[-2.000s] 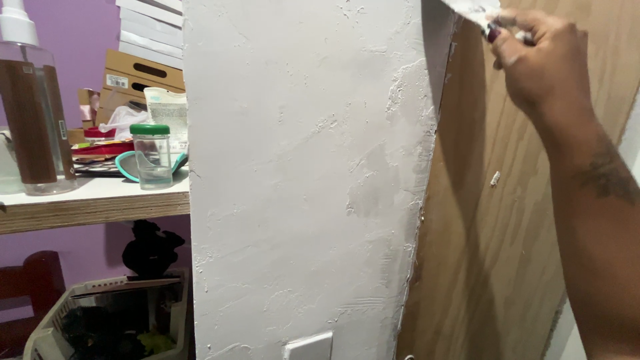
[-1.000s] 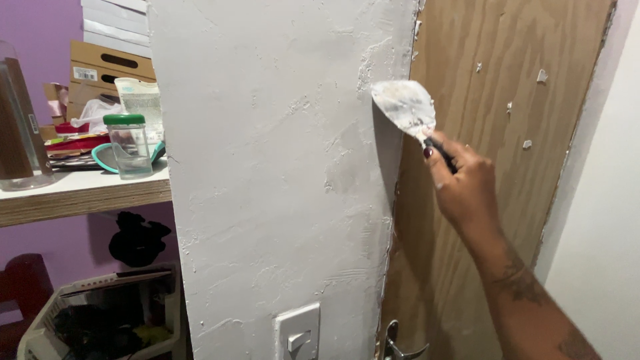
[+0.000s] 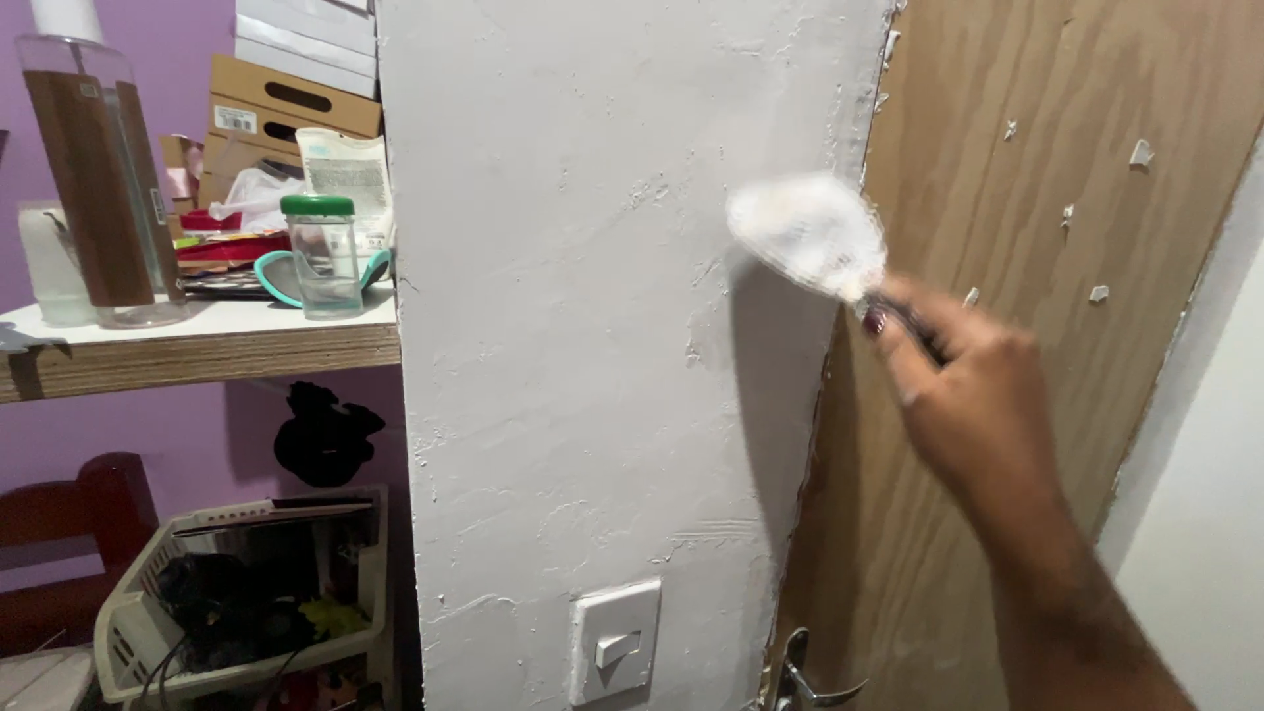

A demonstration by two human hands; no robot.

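Note:
My right hand [image 3: 963, 370] grips the dark handle of a putty knife [image 3: 815, 232], whose wide blade is coated with white compound and slightly blurred. The blade overlaps the right part of the white plastered wall [image 3: 573, 375] and casts a shadow below it; whether it touches the surface I cannot tell. The plaster shows ridges, pits and rough patches, mostly along its right edge. My left hand is out of view.
A wooden door [image 3: 1037, 217] with white specks and a metal handle [image 3: 820, 691] stands at the right. Low on the wall is a light switch [image 3: 616, 647]. At left, a shelf [image 3: 197, 355] holds a spray bottle [image 3: 109, 188] and a green-lidded jar [image 3: 326, 262]; beneath sits a plastic basket [image 3: 148, 642].
Two seconds ago my right hand with the putty knife was at the top right, over the door. It has come down, and the blade is now in front of the plaster.

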